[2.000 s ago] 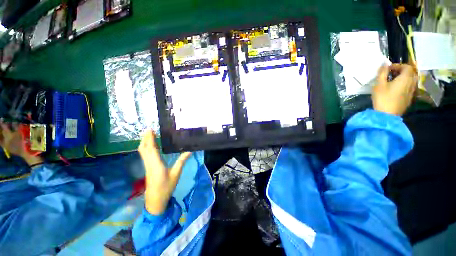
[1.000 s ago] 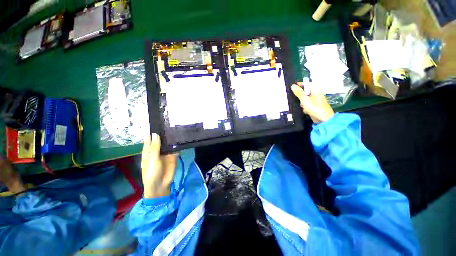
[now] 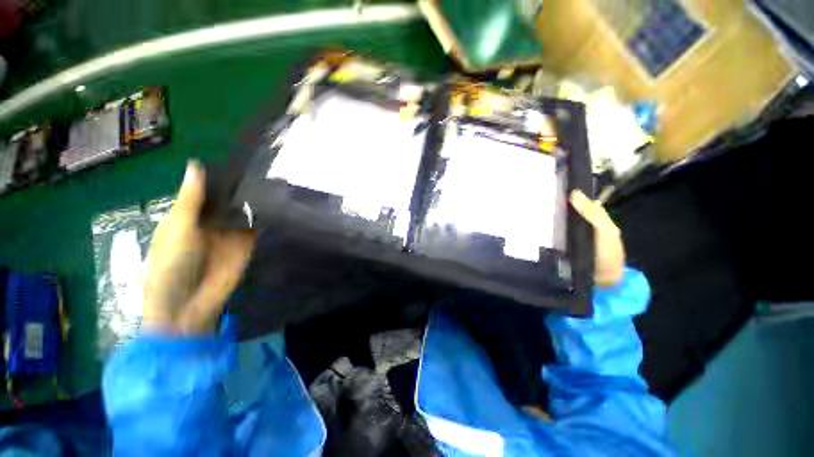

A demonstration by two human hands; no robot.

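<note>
A black foam tray (image 3: 580, 152) is held up and tilted in front of me. It bears two open tablet assemblies, the left one (image 3: 353, 152) and the right one (image 3: 500, 192), each with a large white area and a yellow and silver board band at the far end. My left hand (image 3: 198, 254) grips the tray's left edge, thumb up. My right hand (image 3: 602, 236) grips its right edge, with the fingers partly hidden behind it. The picture is blurred.
A clear plastic bag (image 3: 120, 268) lies on the green bench at the left. More open tablets (image 3: 94, 141) lie at the far left, with a blue box (image 3: 34, 326) nearer. Loose papers (image 3: 616, 129) and a cardboard box (image 3: 732, 85) are at the right.
The tray with both tablets has been lifted off the bench and tilted. Both hands have closed on its sides. The view has swung to the right.
</note>
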